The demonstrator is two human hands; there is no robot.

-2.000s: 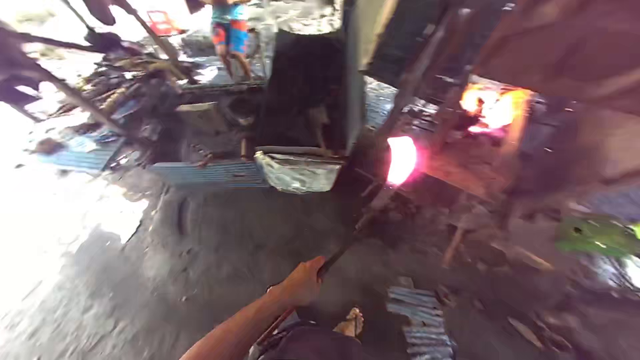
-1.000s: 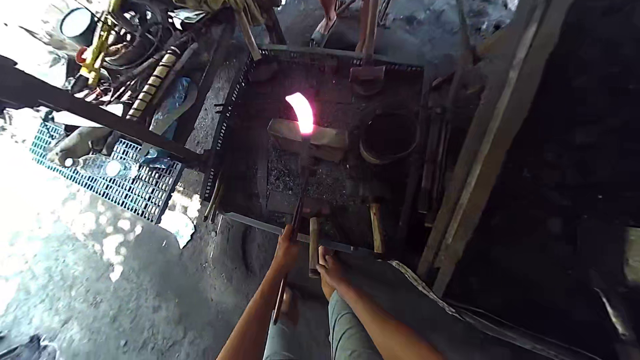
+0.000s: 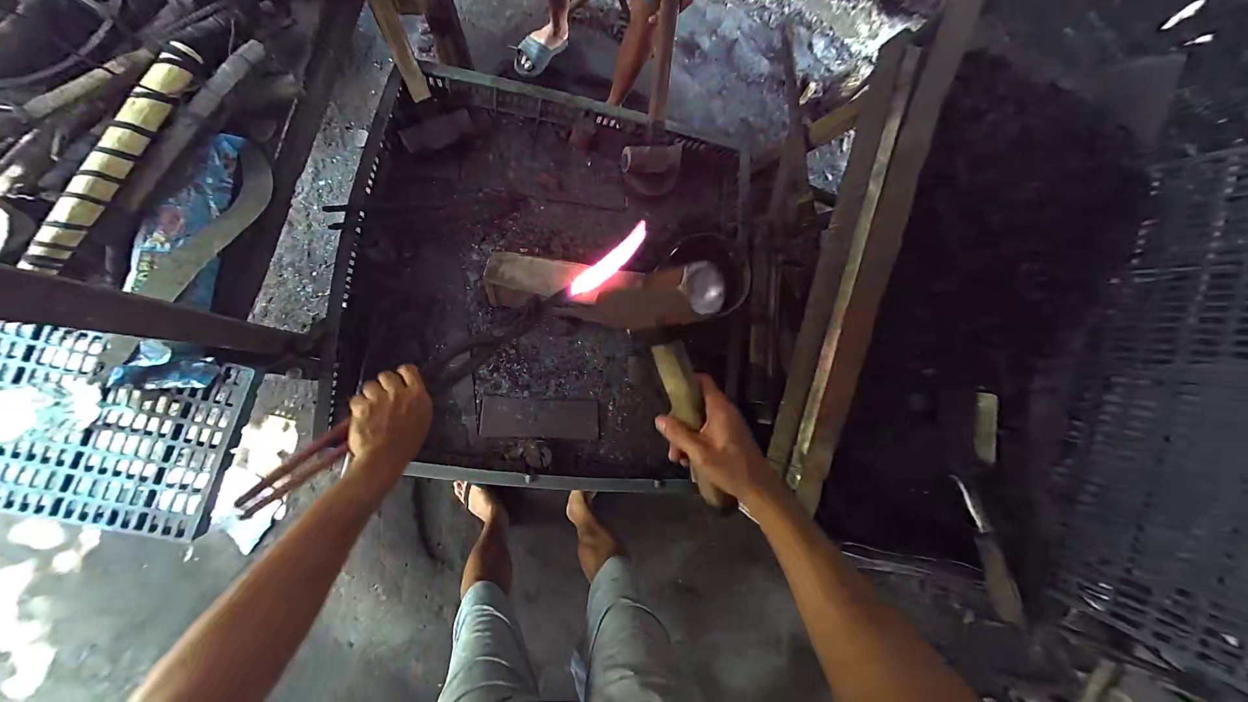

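Note:
My left hand (image 3: pixel 390 414) is closed around the handles of metal tongs (image 3: pixel 478 343), whose far end meets a glowing curved blade (image 3: pixel 609 263). That blade lies at a slant over the anvil block (image 3: pixel 526 277), its tip pointing up and right. My right hand (image 3: pixel 712 439) grips the wooden handle of a hammer (image 3: pixel 651 295). The hammer's head is just below and right of the blade, over the block's right part; whether it touches either is unclear.
A crate-like frame (image 3: pixel 565 480) surrounds the block. Another hammer (image 3: pixel 651 159) leans at its far side, near a person's sandalled foot (image 3: pixel 541 49). A dark round bowl (image 3: pixel 736 263) sits right of the block. Wooden beams (image 3: pixel 858 283) border the right; a plastic grate (image 3: pixel 127 439) lies left.
My right hand has taken hold of a hammer and brought its head up to the block. The glowing blade, upright over the block one second ago, now slants to the right. My left hand has moved left.

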